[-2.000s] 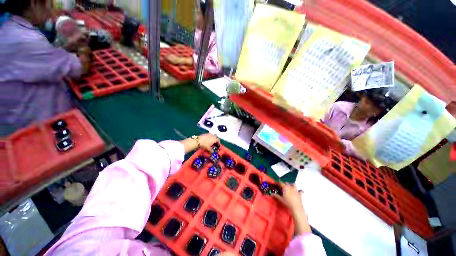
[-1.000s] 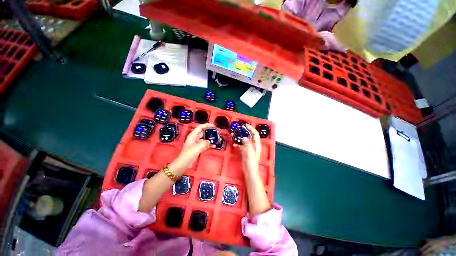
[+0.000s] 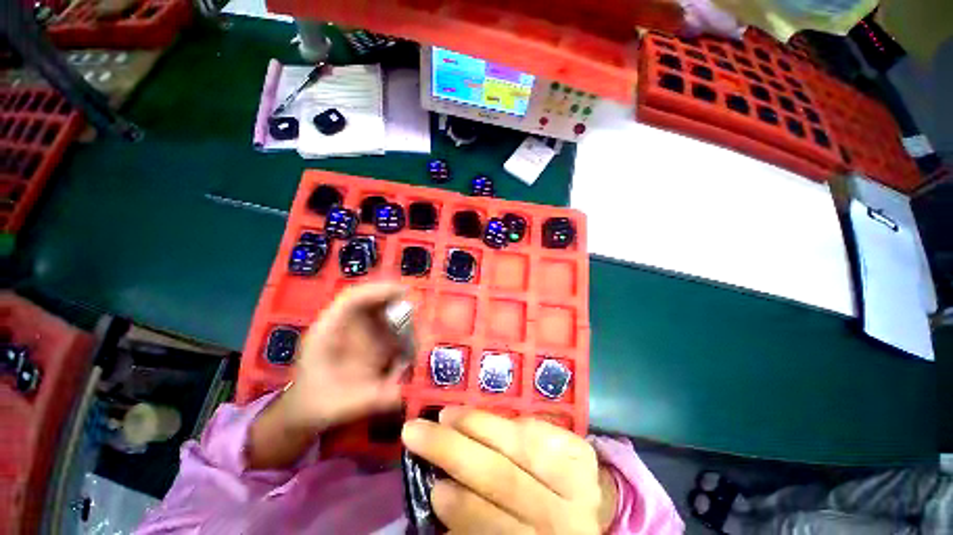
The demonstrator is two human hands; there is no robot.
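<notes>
The red compartment tray holds dark watch bodies, some lit with blue-violet dots. Several lit ones rest on others near its back left. Three in a lower row reflect white. My left hand, blurred, is over the tray's left middle, with a small shiny piece, apparently a watch body, at its fingertips. My right hand is at the tray's near edge, fingers closed on a dark glossy piece, seen edge-on, likely a watch body; its lower part is cut off by the frame.
Two lit watch bodies lie behind the tray on the green mat. Beyond are a record sheet with two dark watches and a pen, and a test instrument. A white sheet, clipboard and filled red tray are right.
Both hands have moved back from the tray's upper pockets toward me. Two dark watch bodies now sit in the second row where my left hand was. The view has shifted slightly.
</notes>
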